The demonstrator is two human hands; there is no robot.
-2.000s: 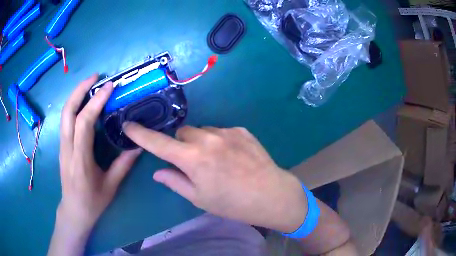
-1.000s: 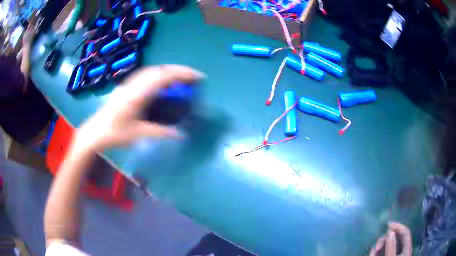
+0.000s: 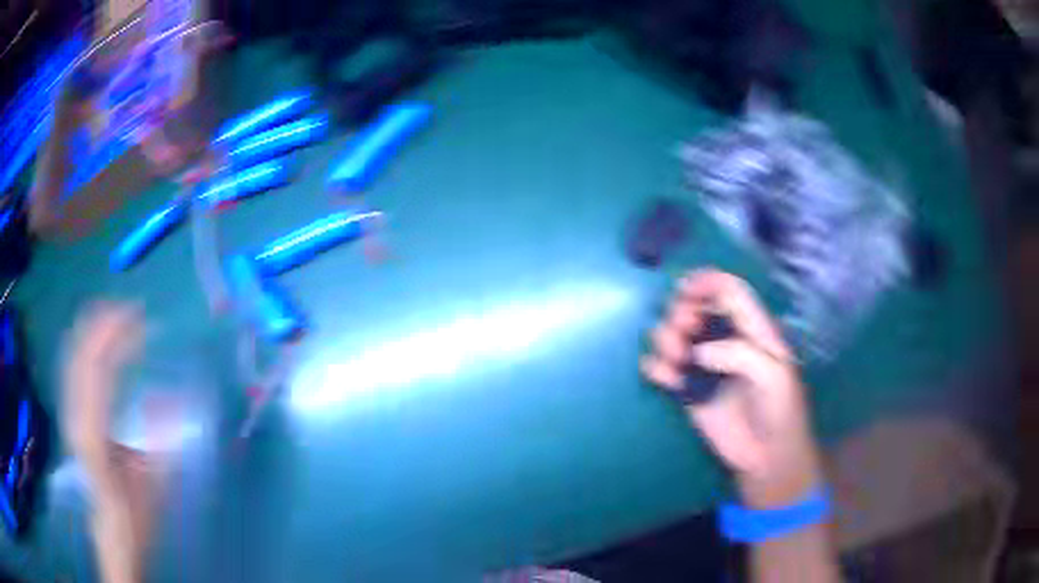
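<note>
The picture is blurred by motion. My right hand [image 3: 729, 370], with the blue wristband, is at the right of the green table. Its fingers are closed on a dark part [image 3: 709, 359], probably a black oval part. My left hand [image 3: 103, 370] is a blur at the left; I cannot tell whether it holds anything. Several blue battery cells [image 3: 313, 241] with thin leads lie on the table between the hands, towards the left. Another black oval part [image 3: 659, 232] lies just beyond my right hand.
A crumpled clear plastic bag [image 3: 798, 211] with dark parts lies at the right. A brown carton [image 3: 923, 484] stands at the near right. A small box [image 3: 103, 188] of blue cells is at the far left. Dark objects line the far edge. Blue cells show at the left rim.
The view has swung back to the right. The housing that my left hand carried is no longer seen in it. My right hand has come fully into view, closed on a dark part.
</note>
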